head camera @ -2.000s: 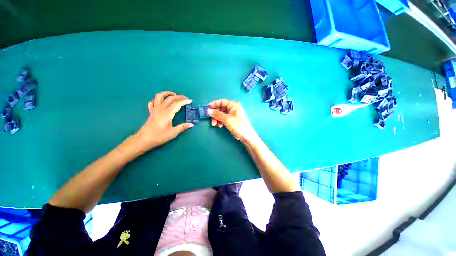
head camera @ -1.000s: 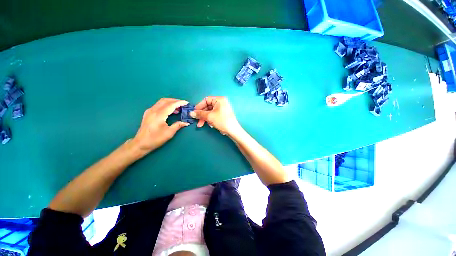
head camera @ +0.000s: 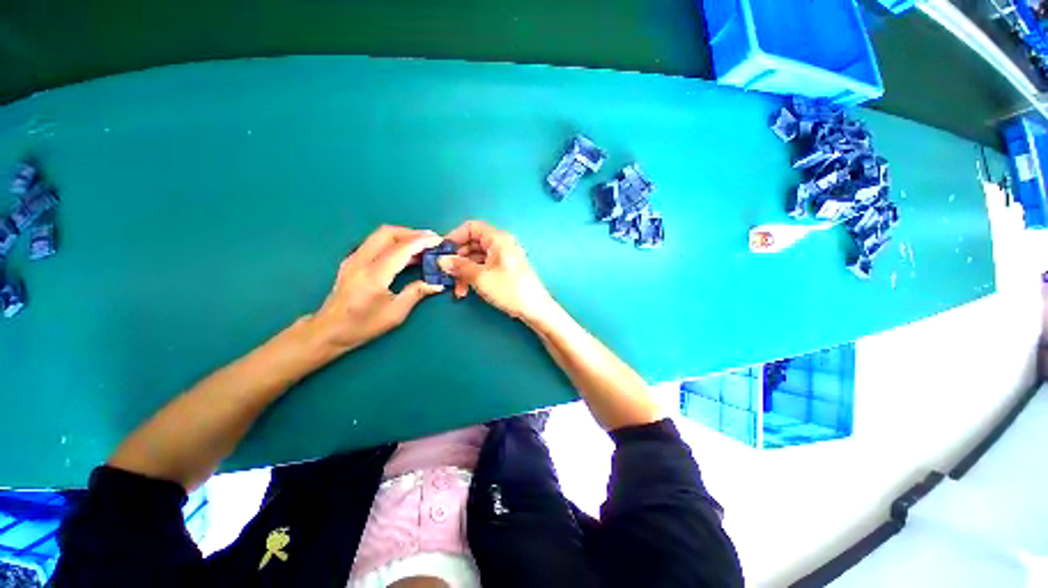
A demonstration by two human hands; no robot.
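Observation:
A small dark plastic housing is held just above the green bench, left of the picture's centre. My left hand grips its left side between thumb and fingers. My right hand is on its right side, with the thumb pressed on its face. Both hands are bare. The fingers partly cover the housing, and a separate mating piece cannot be told apart from it.
A middle cluster of dark parts lies right of my hands. The white applicator lies beside the right-hand pile, below a blue tray. Loose parts lie far left. Blue crates stand below the bench.
The piece in my right hand, apart from the housing two seconds ago, has moved left against it. My right thumb now presses there. The view has shifted slightly.

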